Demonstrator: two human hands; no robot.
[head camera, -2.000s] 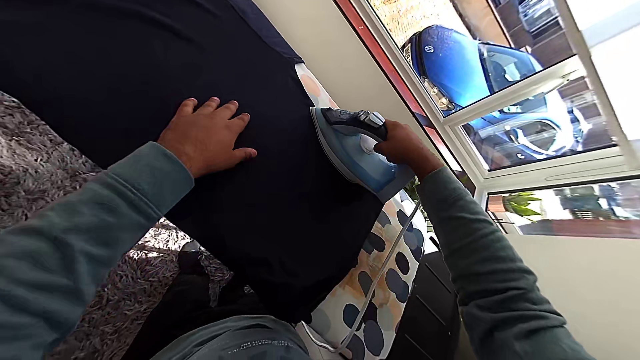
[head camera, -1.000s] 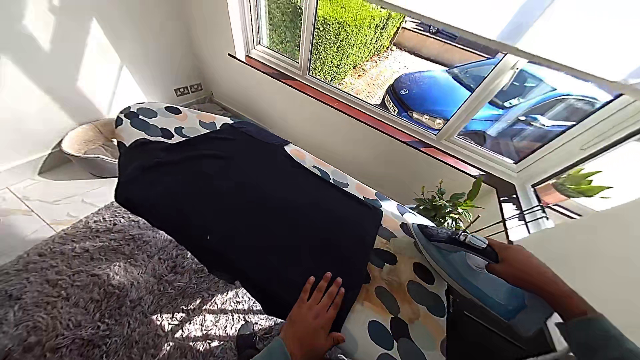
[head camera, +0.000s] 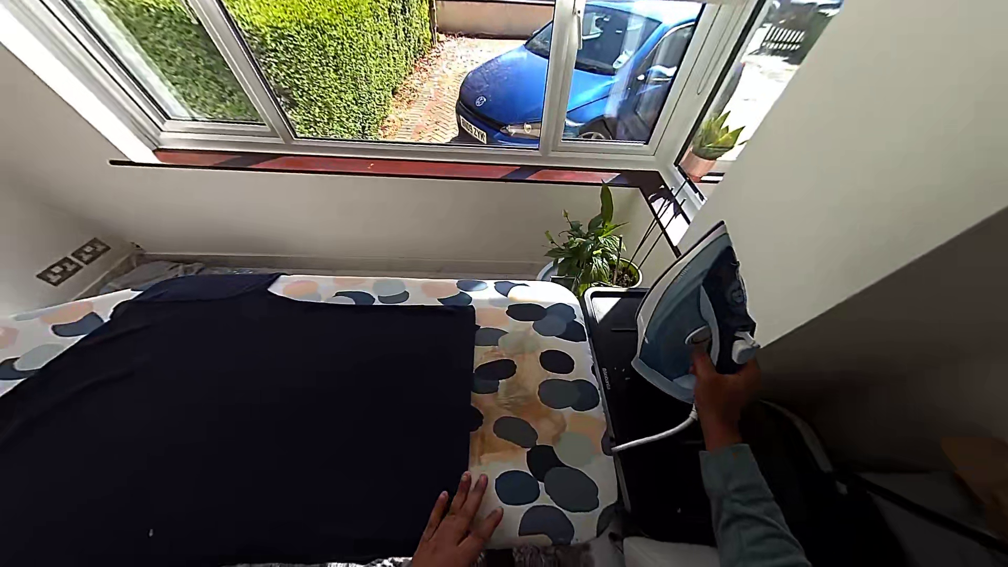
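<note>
A dark navy garment (head camera: 260, 409) lies spread flat over an ironing board with a spotted cover (head camera: 543, 409). My left hand (head camera: 459, 524) rests with fingers apart at the garment's lower right corner, partly over the cover's near edge. My right hand (head camera: 723, 386) grips the handle of a blue steam iron (head camera: 681, 315), which is tipped up with its point away from me, above the black iron rest (head camera: 622, 346) at the board's right end. The iron's white cord (head camera: 657, 437) runs down to the left from its heel. Brownish marks show on the cover.
A potted leafy plant (head camera: 591, 252) stands behind the board's right end, below the window sill (head camera: 378, 167). A second potted plant (head camera: 713, 146) is at the side window. Wall sockets (head camera: 75, 261) are at the left, and a wall rises close on the right.
The iron, on the garment two seconds ago, has moved off it to the right, past the board's cover. My left hand has moved to the garment's corner. The view has turned markedly.
</note>
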